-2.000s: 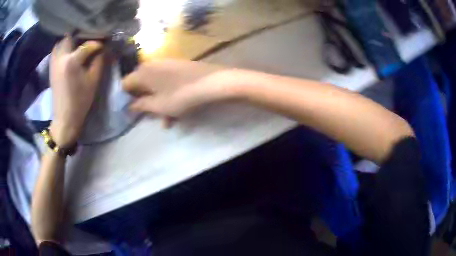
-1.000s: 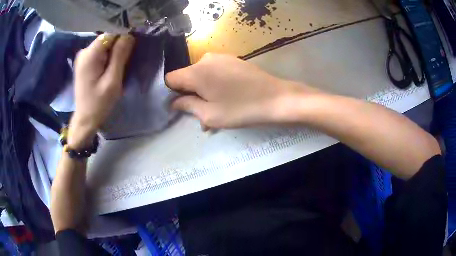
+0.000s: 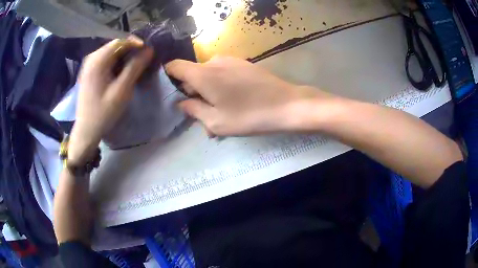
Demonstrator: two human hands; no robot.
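Observation:
The navy fabric point(image 3: 36, 78) lies in folds at the left and reaches under the sewing machine head point(image 3: 78, 15). A pale grey-white piece point(image 3: 141, 118) hangs over the table between my hands. My left hand point(image 3: 107, 84) pinches the navy cloth just below the needle area, its fingers slightly blurred. My right hand point(image 3: 230, 97) grips the edge of the dark strip point(image 3: 181, 49) and pale cloth with thumb and fingers, to the right of my left hand. The needle and presser foot cannot be made out clearly.
The tan bed plate point(image 3: 225, 42) has black speckles. A printed ruler scale point(image 3: 251, 165) runs along the front table edge. Black-handled scissors point(image 3: 419, 57) and a flat dark-blue object point(image 3: 448, 49) lie at the right. A blue basket point(image 3: 170, 246) shows below the table.
The view has shifted and sharpened since the oldest frame. Since the middle frame, my left fingers have moved slightly right and the cloth between my hands has bunched up. My right hand has barely moved.

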